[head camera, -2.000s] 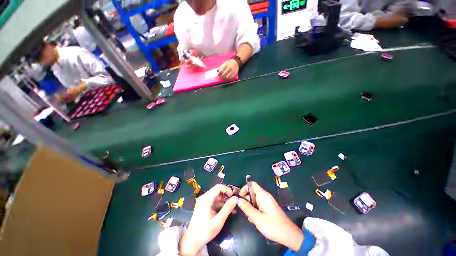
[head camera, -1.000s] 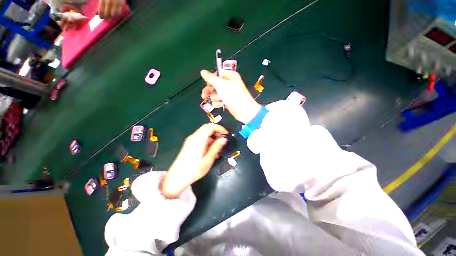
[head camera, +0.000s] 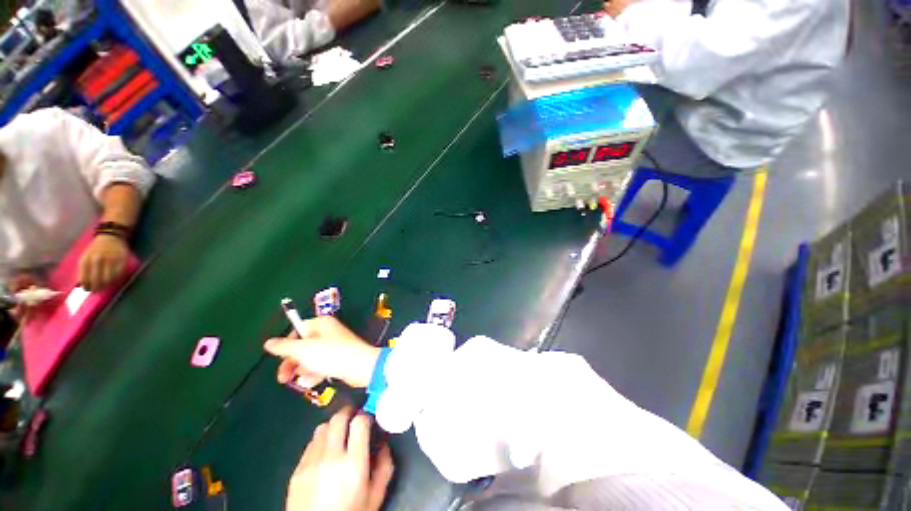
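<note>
My right hand (head camera: 330, 351) is closed around a slim pale tool, like tweezers (head camera: 291, 313), whose end points up and away. A pink-rimmed watch case (head camera: 303, 383) shows at the lower fingers of this hand; whether they grip or only touch it is unclear. An orange ribbon cable (head camera: 322, 395) lies beside that case. My left hand (head camera: 338, 471) is just below, cut off by the bottom edge, with its back up and fingers bent; what is under it is hidden.
Watch cases lie on the green bench at the middle (head camera: 327, 301), right (head camera: 441, 312) and lower left (head camera: 184, 486). A plain pink frame (head camera: 206, 351) lies on the belt. A power supply (head camera: 589, 150) with thin leads stands right. Coworkers sit across and at upper right.
The view has swung to the right, bringing the power supply and floor into view. The right hand still has the tool. The small dark part seen at my left fingers no longer shows.
</note>
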